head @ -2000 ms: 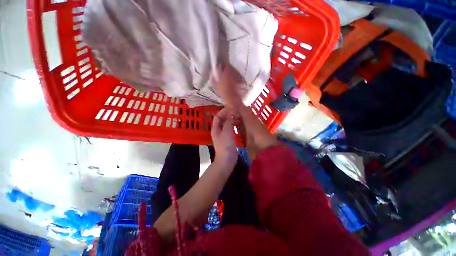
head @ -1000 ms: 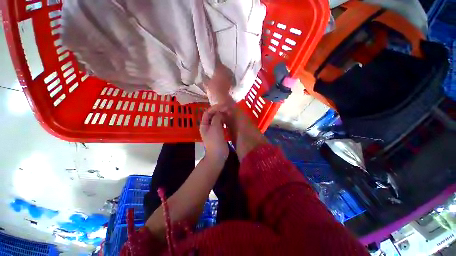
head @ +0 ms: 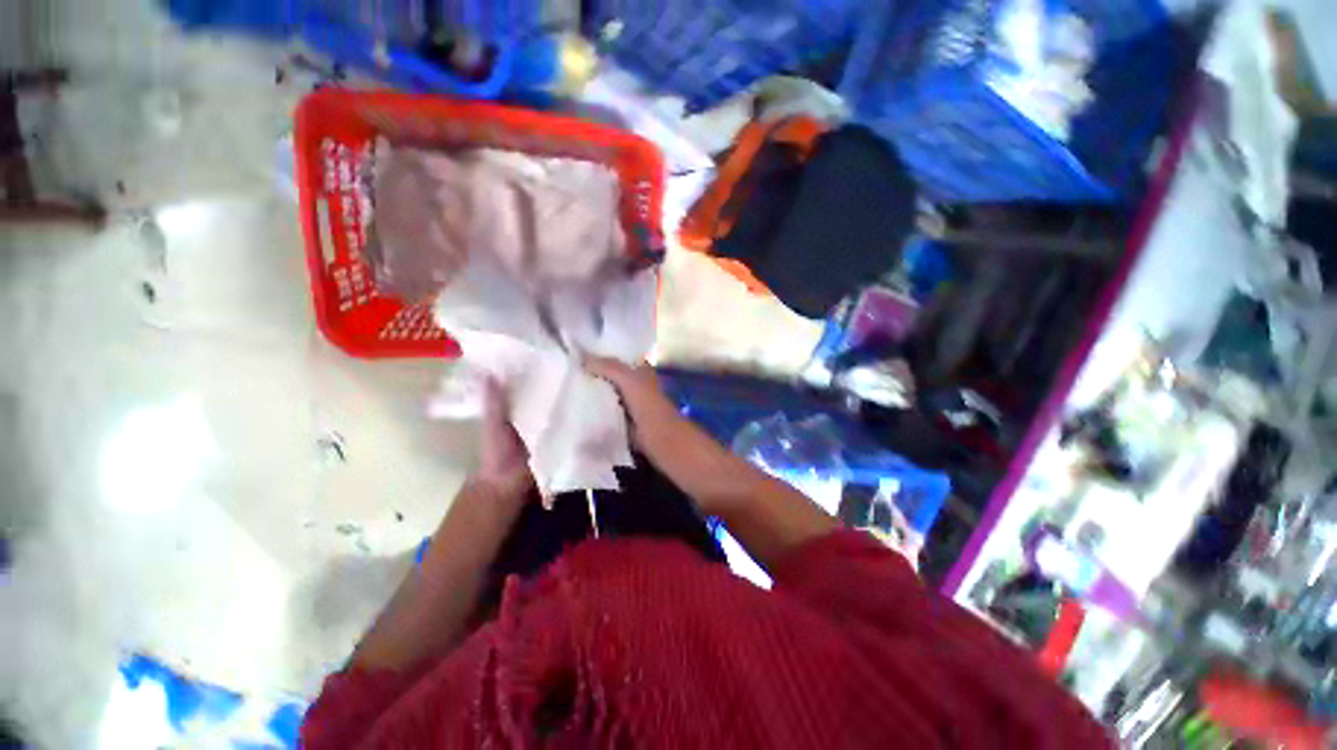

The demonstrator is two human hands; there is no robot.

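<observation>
A pale off-white cloth piece (head: 550,403) is held up between my two hands, in front of my body. My left hand (head: 503,440) grips its left edge. My right hand (head: 628,384) grips its right side. The upper part of the cloth reaches over the near rim of the red slotted basket (head: 399,346). More beige-pink cloth panels (head: 491,220) lie inside the basket. The frame is blurred, so the single fingers are hard to see.
A stool with an orange frame and black seat (head: 818,220) stands right of the basket. Blue crates (head: 968,139) are at the upper right, another (head: 916,498) is near my right forearm. A purple-edged table (head: 1059,388) with blurred items runs along the right.
My hands have come apart and now hold a cloth piece between them. The basket appears smaller and farther off, and more of the table on the right shows.
</observation>
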